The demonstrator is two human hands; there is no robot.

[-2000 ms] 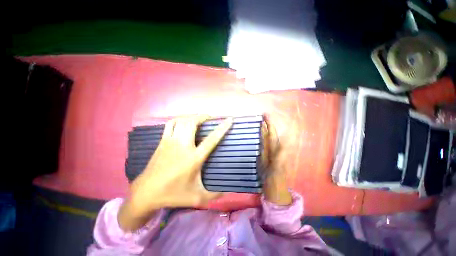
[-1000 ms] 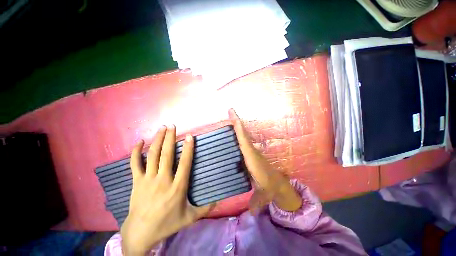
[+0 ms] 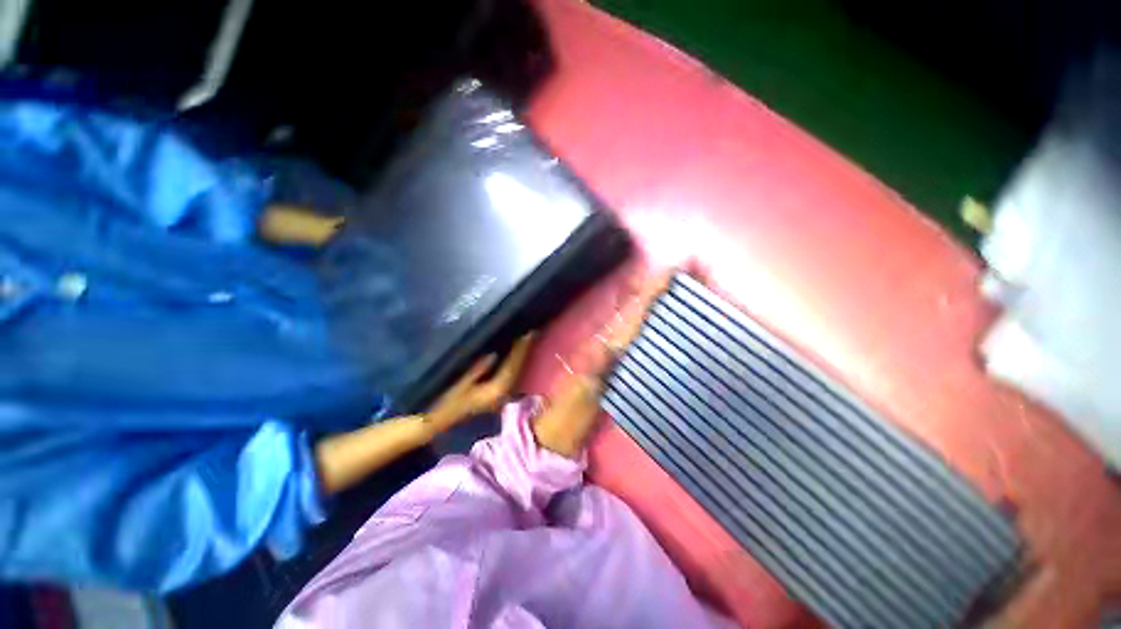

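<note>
A long stack of tablets (image 3: 799, 455) lies slantwise on the red-pink matting, its edges showing as grey and black stripes. My left hand (image 3: 590, 399) is at the stack's left short end, fingers along that end, holding it there; it is partly hidden and blurred. A blurred brownish shape at the stack's lower right end may be my right hand (image 3: 1039, 584), but its fingers cannot be made out.
A person in blue stands at left, with hands beside a dark block of tablets (image 3: 498, 215) with a glossy top. Red-pink matting (image 3: 811, 234) runs diagonally beside a green surface (image 3: 848, 111). White sheets (image 3: 1069, 270) lie at the right edge.
The view has swung left, bringing in the person in blue. My left hand has left the stack's top for its left end. The white-sheeted tablets and fan are out of view.
</note>
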